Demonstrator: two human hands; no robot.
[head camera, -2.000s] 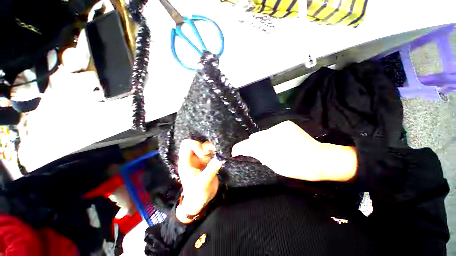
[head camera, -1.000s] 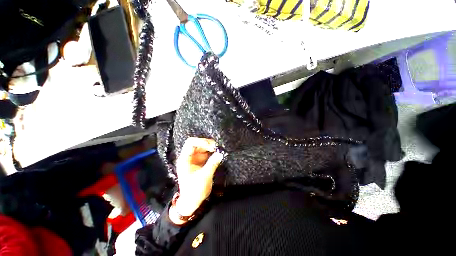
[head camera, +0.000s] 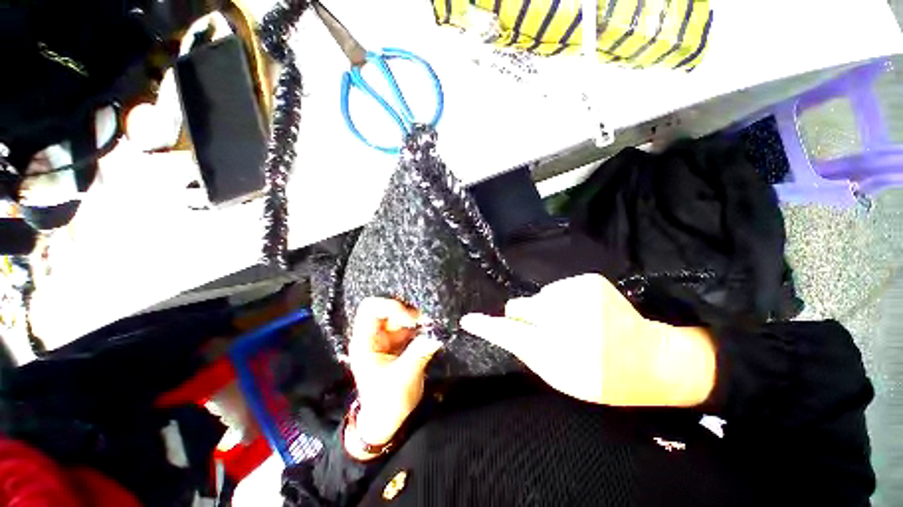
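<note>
The dark speckled tweed garment (head camera: 411, 233) lies over my lap, its upper corner resting on the white table beside the scissors. Black-and-white braid trim (head camera: 460, 213) runs along its right edge. My left hand (head camera: 389, 361) pinches a small fold of the tweed between thumb and fingertips. My right hand (head camera: 584, 342) is just right of it, fingertips close to the pinched spot, thumb and finger together. No needle or thread can be made out; whether the right fingers hold one is unclear.
Blue-handled scissors (head camera: 393, 99), a black phone (head camera: 220, 119), loose braid trim (head camera: 281, 158) and a yellow-and-black striped bundle (head camera: 604, 30) are on the white table (head camera: 515, 109). Smooth black cloth (head camera: 683, 208) is bunched right. A purple stool (head camera: 842, 139) stands right, a blue basket (head camera: 259, 396) left.
My right hand was at the cloth, went out of clear view to the right, and is now back beside my left fingertips. My left hand has kept its pinch on the tweed.
</note>
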